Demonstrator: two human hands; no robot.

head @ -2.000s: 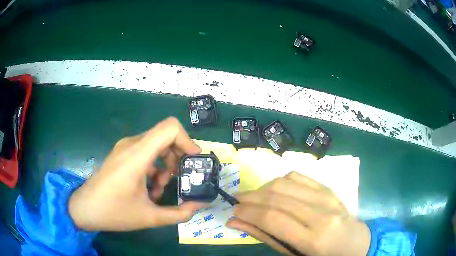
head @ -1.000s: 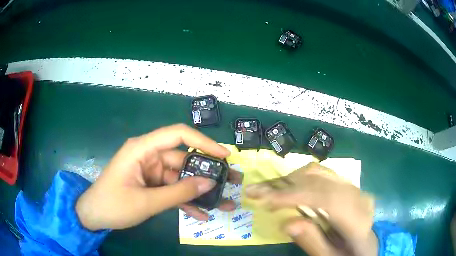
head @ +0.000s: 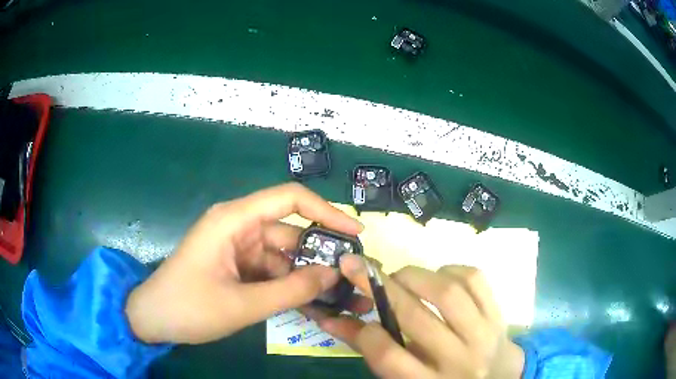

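My left hand (head: 230, 266) holds a black watch housing (head: 326, 244) by its edges, open side up, with its thumb across the front. Silver and white parts show inside. My right hand (head: 445, 326) holds black tweezers (head: 385, 305) pointing up and away, and a right fingertip presses on the housing's right part. That fingertip hides part of the inside. Under both hands lies a yellow and white adhesive backing sheet (head: 511, 255), with blue 3M marks at its lower left.
Several open housings, one of them here (head: 372, 187), lie in a loose row beyond the sheet. Another housing (head: 408, 43) lies past the worn white strip (head: 222, 98). A red tray (head: 41, 141) is at the left edge and a pale post (head: 662, 206) at the right.
My left hand and the housing have moved a little right. My right hand has come in from the right and now touches the housing. The far housing has shifted left.
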